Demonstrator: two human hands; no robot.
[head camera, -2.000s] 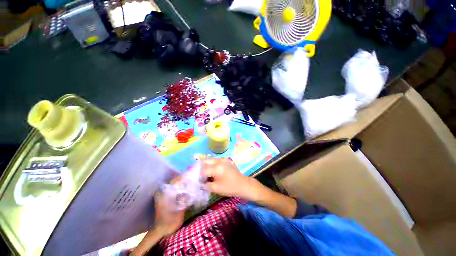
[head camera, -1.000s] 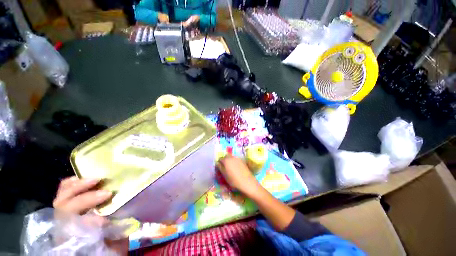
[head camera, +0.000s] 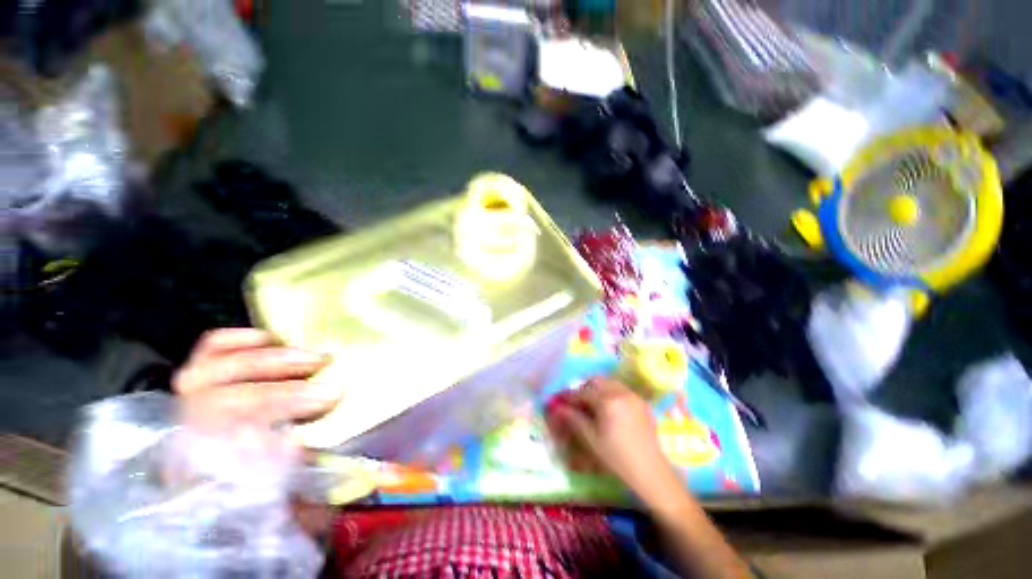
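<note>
The large metal can (head camera: 373, 283) stands in front of me, its greenish-yellow top showing a yellow spout (head camera: 495, 232) with no cap on it. My left hand (head camera: 255, 379) grips the can's near left edge, fingers over the top. A crumpled clear plastic bag (head camera: 187, 492) hangs at that hand's palm and wrist. My right hand (head camera: 611, 430) is over the printed mat (head camera: 515, 452), right of the can, its fingertips closed on a small red piece (head camera: 560, 407) that looks like the cap. The pale yellow glue bottle (head camera: 656, 368) stands just beyond this hand. The picture is blurred.
Red and whitish small parts (head camera: 611, 266) lie on the mat's far part, black parts (head camera: 753, 294) beside them. A yellow-blue fan (head camera: 911, 215), white bagged parts (head camera: 894, 452) and a carton edge (head camera: 837, 532) are at right. A grey device (head camera: 498, 45) stands opposite. Dark items (head camera: 125, 294) lie left.
My left hand has moved from the bag in front of me to the can's left edge, bag still at the palm. My right hand has left the bag and taken the red piece. The view has shifted.
</note>
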